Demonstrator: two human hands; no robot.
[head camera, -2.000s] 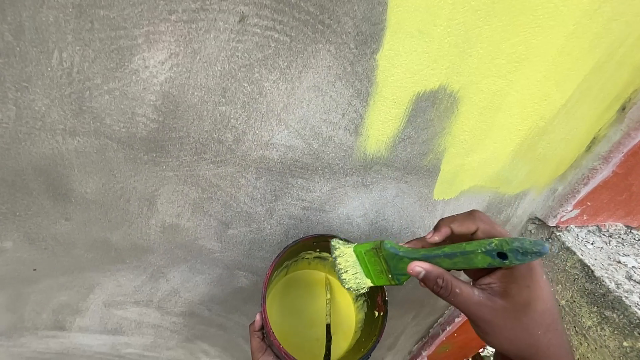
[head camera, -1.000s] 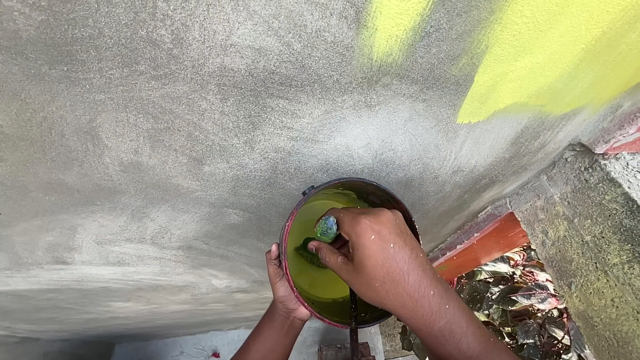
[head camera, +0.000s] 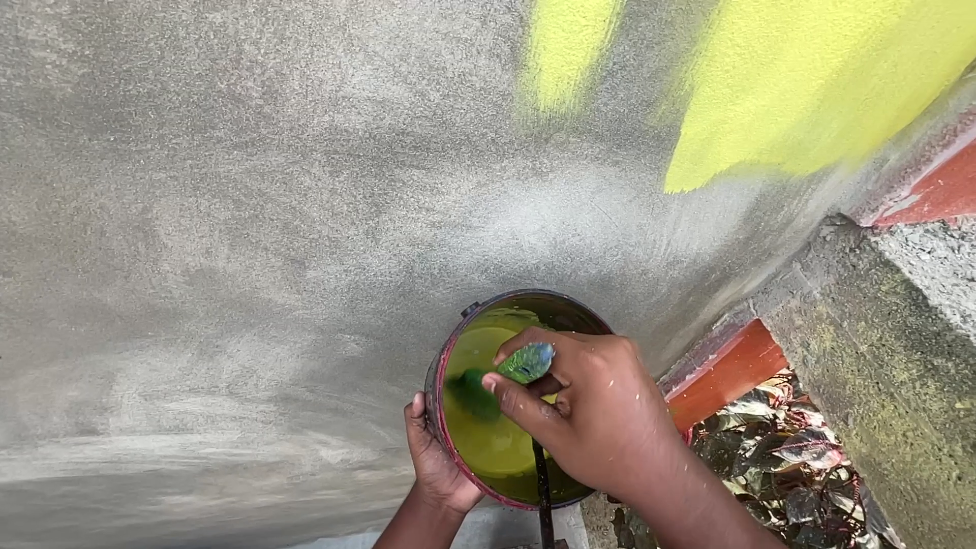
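Note:
My left hand (head camera: 442, 465) holds a round paint bucket (head camera: 440, 427) by its left side, low in the view. Yellow paint (head camera: 488, 446) fills its lower part. My right hand (head camera: 595, 404) is over the bucket, closed on the green, blue-tipped handle of a paintbrush (head camera: 528, 363). The brush points down into the bucket; its bristles are hidden. A thin dark stick or handle (head camera: 543, 496) crosses the bucket's near rim. Behind stands a grey plastered wall (head camera: 267, 229) with fresh yellow paint (head camera: 793, 91) at the upper right and a separate yellow streak (head camera: 572, 53) beside it.
A rough concrete ledge (head camera: 877, 366) runs down the right side. Orange-red painted strips (head camera: 732, 374) border the wall's base. Dark, reddish leaves (head camera: 793, 457) of a plant grow at the lower right, near my right forearm.
Two seconds ago the brush lay level above the bucket's right rim with its pale bristles showing; my right hand has since moved left over the bucket and turned the brush downward. The view has shifted.

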